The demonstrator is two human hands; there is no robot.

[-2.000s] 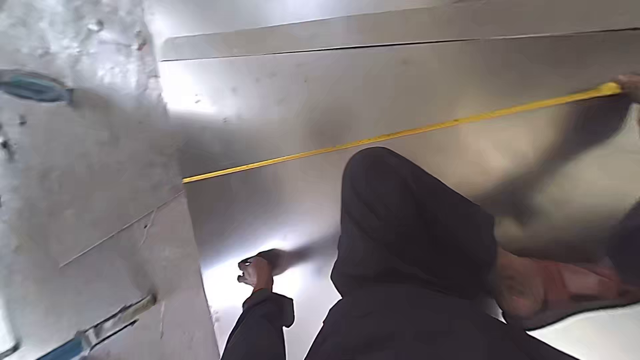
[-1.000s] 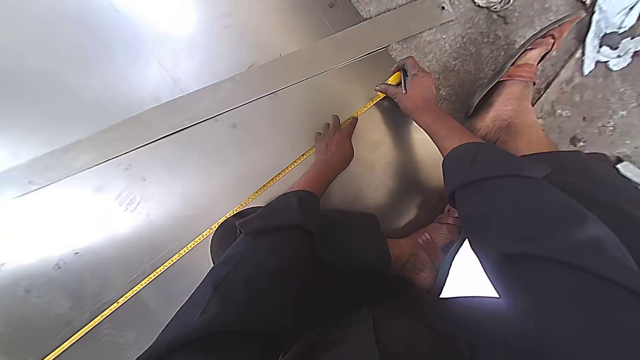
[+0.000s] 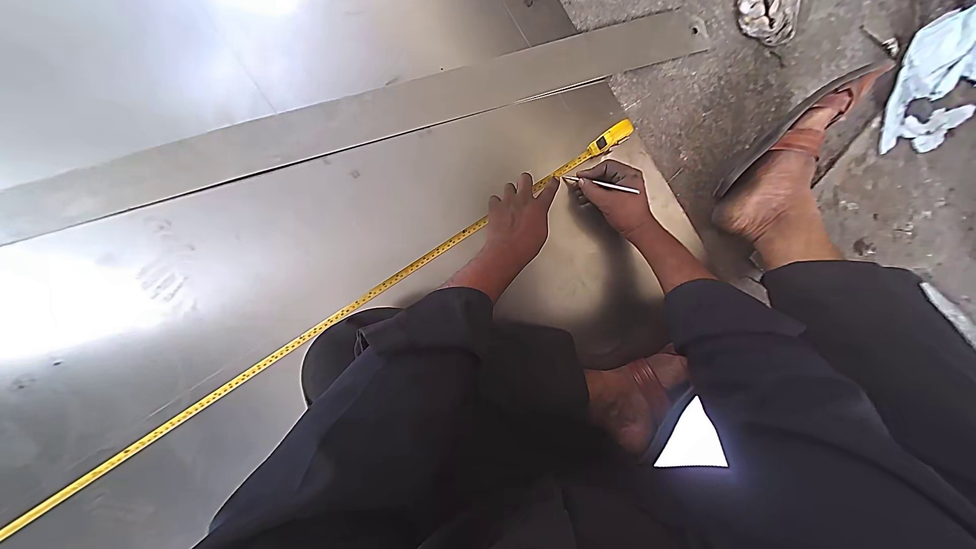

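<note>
A yellow tape measure [image 3: 610, 137] lies on a shiny metal sheet [image 3: 412, 183], its blade pulled out diagonally to the lower left corner of the view. My left hand [image 3: 522, 213] presses the blade down on the sheet with spread fingers, a short way from the tape's case. Between the fingertips of my right hand [image 3: 616, 194] is a thin pen-like marking tool [image 3: 616, 185], whose tip points at the edge of the blade beside my left fingers. The case rests near the sheet's right edge, and neither hand holds it.
A long flat metal strip [image 3: 343, 118] lies across the sheet above the tape and sticks out over the concrete floor [image 3: 671, 114]. My sandalled foot [image 3: 785, 191] is on the floor at the right. Beyond it are a pale cloth [image 3: 926, 76] and a bundle [image 3: 766, 19] at the top.
One second ago my right hand was at the tape's case; now the case lies by itself and that hand holds the marking tool by the blade. The view swung far right from the first frame.
</note>
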